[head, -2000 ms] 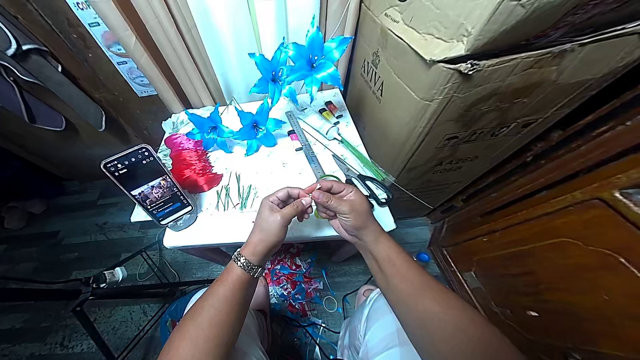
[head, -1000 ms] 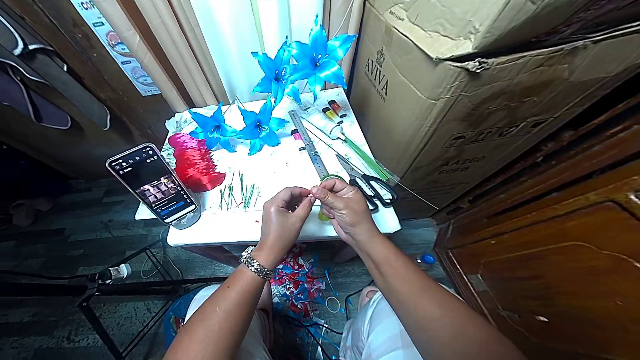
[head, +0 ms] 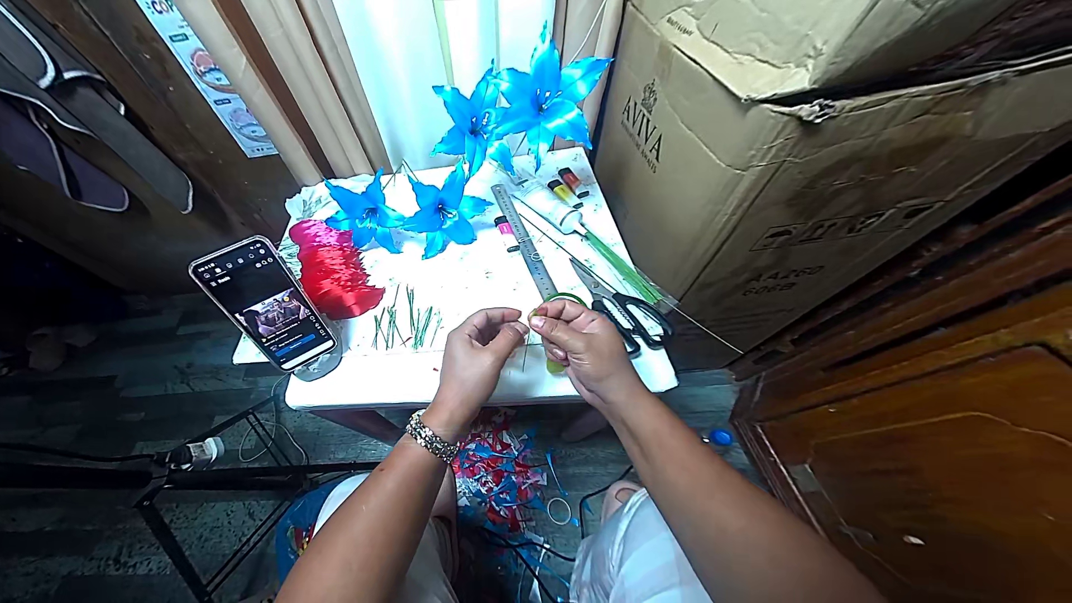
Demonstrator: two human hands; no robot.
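Note:
My left hand [head: 479, 356] and my right hand [head: 586, 347] meet above the front edge of a white table [head: 368, 377]. Their fingertips pinch something small and thin, perhaps wire, too small to name. A green roll of tape [head: 554, 366] shows beside my right fingers, partly hidden. Black-handled scissors [head: 630, 318] lie right of that hand, and a metal ruler [head: 523, 243] lies behind it. Short green wire pieces [head: 410, 322] lie left of my left hand. Blue ribbon flowers [head: 444, 213] stand at the back, near red satin petals [head: 335, 268].
A lit phone [head: 268, 306] on a stand is at the table's left. A glue bottle [head: 563, 216], small coloured bottles [head: 569, 180] and green stems [head: 624, 268] lie at the right. Large cardboard boxes [head: 712, 159] border that side. Ribbon scraps [head: 502, 477] cover the floor below; a black tripod [head: 159, 486] stands left.
My hands stay together over the table's front edge. Their fingertips have shifted slightly, with a small gap between the hands now.

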